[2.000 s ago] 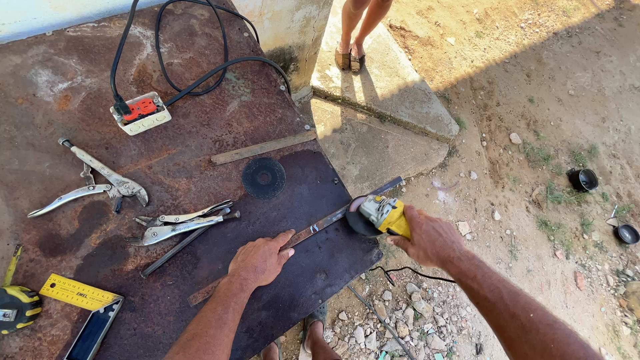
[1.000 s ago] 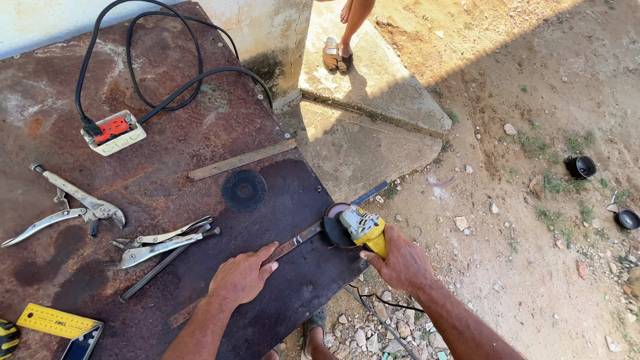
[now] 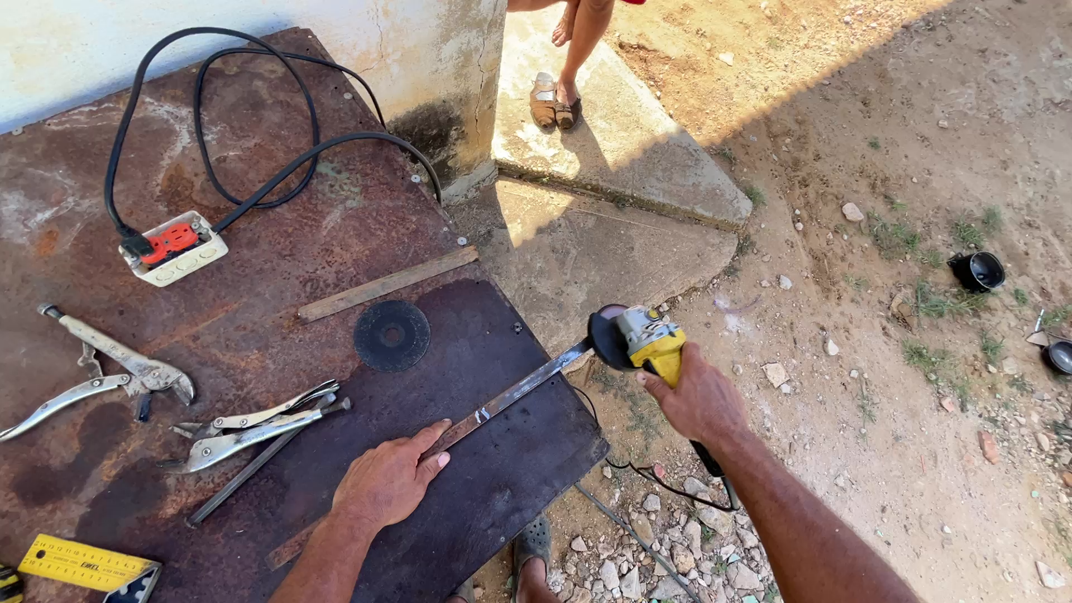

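My left hand [image 3: 387, 477] presses a flat metal bar [image 3: 511, 395] onto the rusty metal table, with thumb and forefinger at its edges. The bar's far end juts out past the table's right edge. My right hand [image 3: 699, 394] grips a yellow angle grinder [image 3: 657, 345] beyond that edge. The grinder's disc and dark guard [image 3: 610, 337] are at the bar's far end; whether the disc touches it I cannot tell. A loose black cutting disc [image 3: 392, 335] lies flat above the bar, beside a flat strip [image 3: 385, 283].
Locking pliers [image 3: 126, 360], a second pair [image 3: 260, 425], a metal rod [image 3: 251, 479] and a yellow try square [image 3: 88, 565] lie on the table [image 3: 335, 201]. A corded outlet box [image 3: 180, 251] sits at upper left. Another person's feet [image 3: 557, 100] are on the concrete step.
My right hand has moved the grinder outward along the bar, from near the table's edge to the bar's far end. The other person has lifted one foot. The view has shifted.
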